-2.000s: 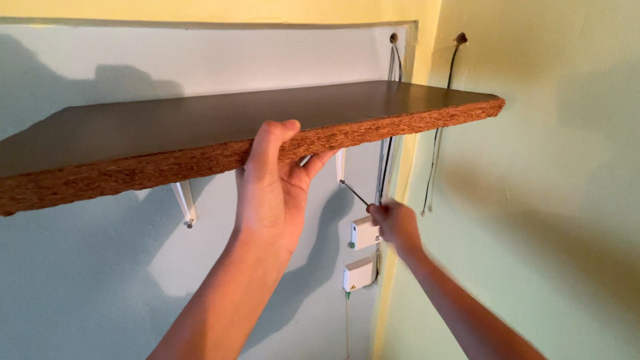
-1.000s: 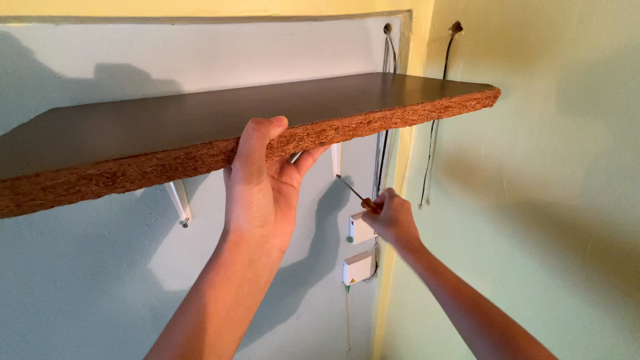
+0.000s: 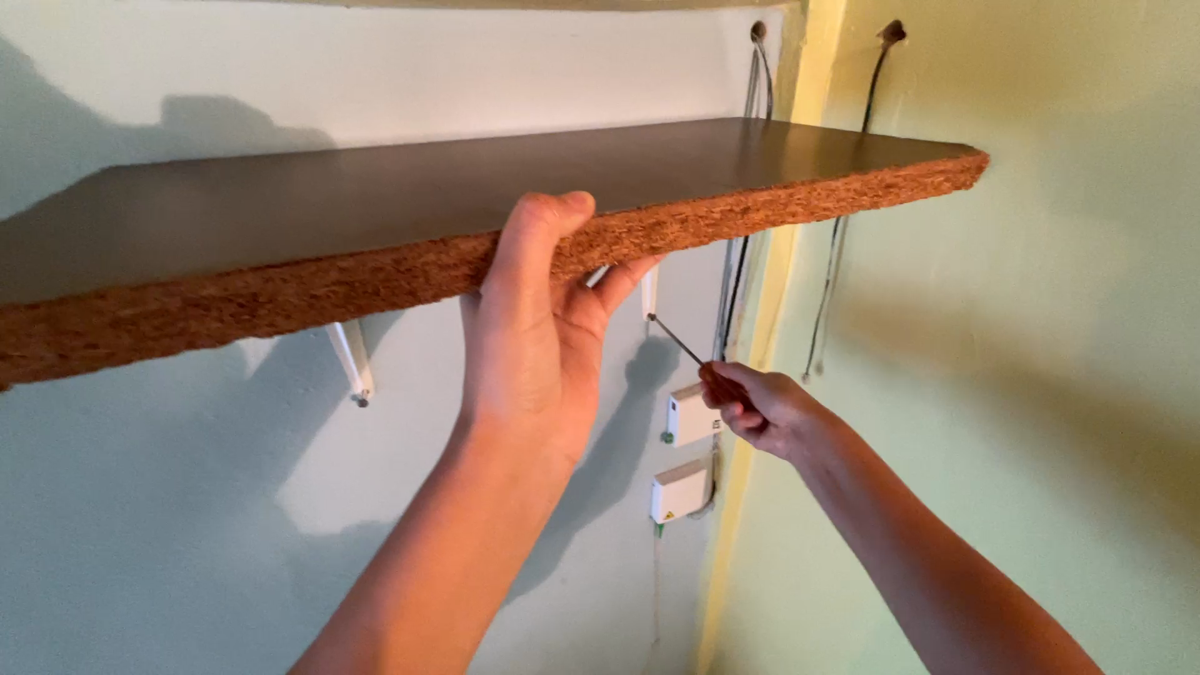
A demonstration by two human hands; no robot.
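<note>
A dark-topped particleboard shelf [image 3: 422, 187] with a rough brown edge spans the view. My left hand [image 3: 544, 328] grips its front edge, thumb on top and fingers underneath. My right hand [image 3: 755, 403] holds a screwdriver [image 3: 679, 341] by its brown handle, below and to the right of my left hand. The screwdriver's tip meets the screw at the lower end of a white shelf bracket [image 3: 649, 292], whose upper part the shelf and my fingers hide. Farther left, a second white bracket [image 3: 352, 358] shows under the shelf, with a screw at its foot.
Two small white boxes, the upper one [image 3: 687, 417] partly behind my right hand and the lower one [image 3: 681, 491] beneath it, are mounted on the wall. Dark cables [image 3: 767, 80] hang from a hole near the corner. Another thin cable [image 3: 874, 94] hangs on the right wall.
</note>
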